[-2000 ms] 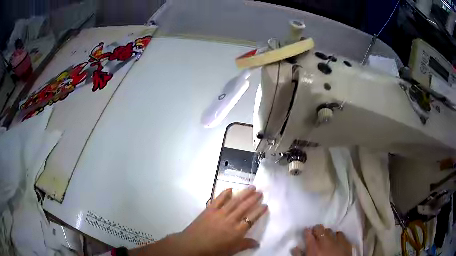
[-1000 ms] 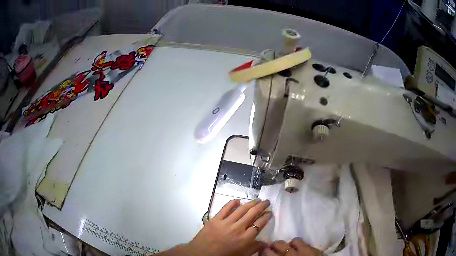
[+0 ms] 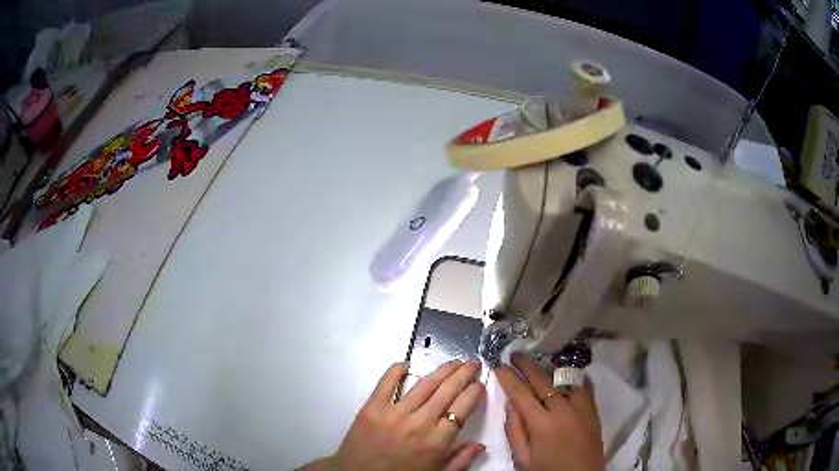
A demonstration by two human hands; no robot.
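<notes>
White fabric lies on the machine bed in front of the needle area and continues under the arm to the right. My left hand lies flat with fingers a little apart, fingertips close to the presser foot. My right hand rests on the fabric just right of it, its fingertips beside the foot. Neither hand visibly pinches the cloth; the right hand's grip is unclear. The slide plate shows left of the foot. The off-white sewing machine head stands at the right.
A cream tape roll sits atop the head. A slim white-lilac oval lies left of it. A red floral piece lies at upper left, white fabric at the left edge. A translucent bin stands behind.
My right hand has moved up from the front edge to beside the presser foot. My left hand has stayed near the foot. The view has shifted, so the machine head appears larger.
</notes>
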